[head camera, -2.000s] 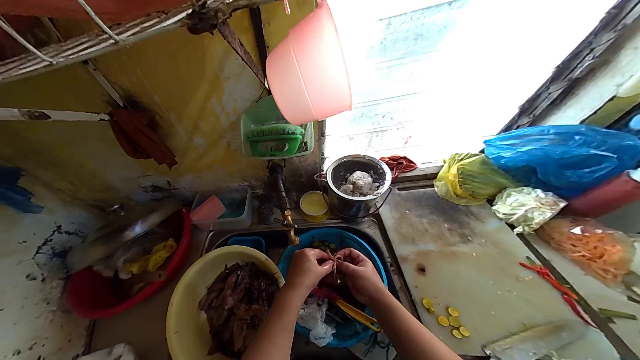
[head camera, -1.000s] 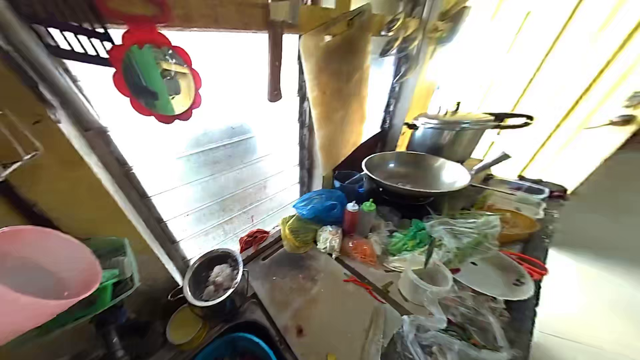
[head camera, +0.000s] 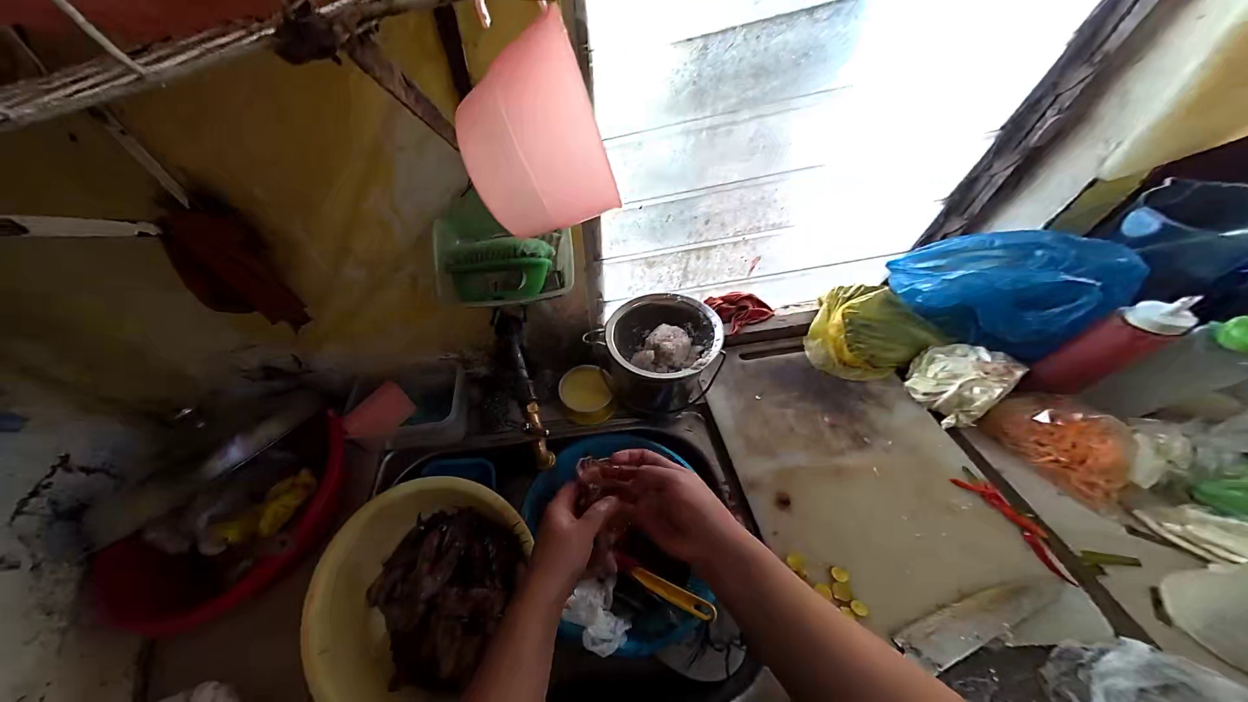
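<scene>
My left hand (head camera: 575, 531) and my right hand (head camera: 673, 502) come together above a blue plastic basin (head camera: 643, 643) in the sink. Between them they hold a small pinkish-brown piece of raw food (head camera: 603, 478), partly hidden by the fingers. Under the hands, the basin holds a tool with a yellow handle (head camera: 673, 593) and a crumpled white plastic bag (head camera: 597, 614). A cream basin (head camera: 327, 604) with a heap of dark, wet raw food (head camera: 444, 595), of a kind I cannot tell, is left of my left forearm.
A brass faucet (head camera: 541, 448) reaches over the sink. Behind stands a metal pot (head camera: 663, 390) with a pale lump. A pink dipper (head camera: 536, 136) hangs above. Right, the counter (head camera: 858, 468) bears yellow-green citrus pieces (head camera: 840, 590), red chilies (head camera: 1014, 517) and a knife blade (head camera: 985, 614). A red basin (head camera: 336, 478) is left.
The view swung right toward the stove a second ago and is back over the sink. Both hands, out of sight in that frame, are again above the blue basin.
</scene>
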